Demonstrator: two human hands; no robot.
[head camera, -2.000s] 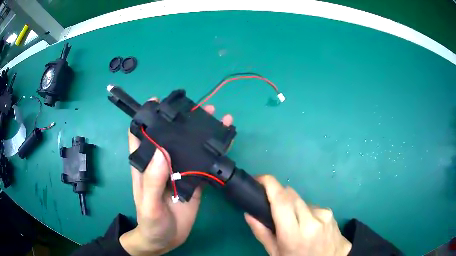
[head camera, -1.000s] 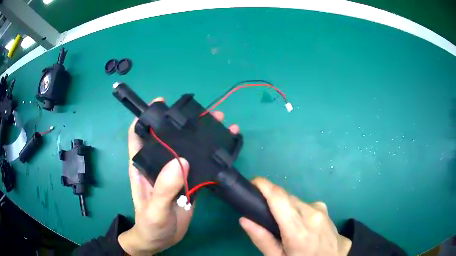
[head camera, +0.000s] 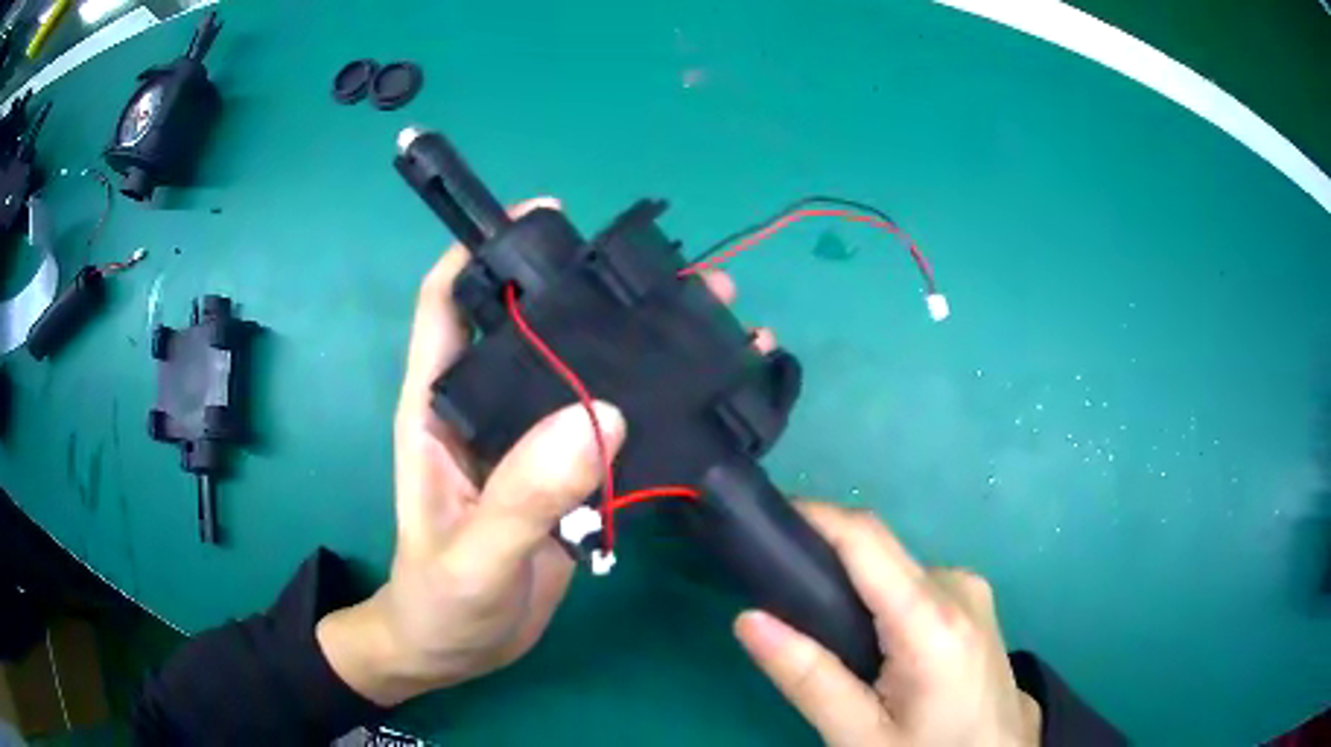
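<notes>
My left hand (head camera: 489, 525) holds the black main housing (head camera: 628, 365) from below, its thumb on the housing's near face. My right hand (head camera: 890, 628) grips the black handle tube (head camera: 781, 555), whose upper end meets the housing with no gap showing. The forked stem (head camera: 450, 187) points to the upper left. A red and black lead wire (head camera: 818, 213) trails to the right and ends in a white connector plug (head camera: 937, 307). Red wires from the housing and the tube end at white plugs (head camera: 581, 525) near my left thumb.
On the green bench (head camera: 1109, 380), two black end caps (head camera: 375, 83) lie at the upper left. A round-bodied unit (head camera: 161, 124), another black housing (head camera: 200, 382) and a small wired black tube (head camera: 69, 312) lie at the left. A white edge rail (head camera: 1168, 73) curves across the upper right.
The tube has closed up against the housing, hiding the collar seen earlier. The white plugs have come together beside my left thumb. The view has shifted, and the bench items appear higher.
</notes>
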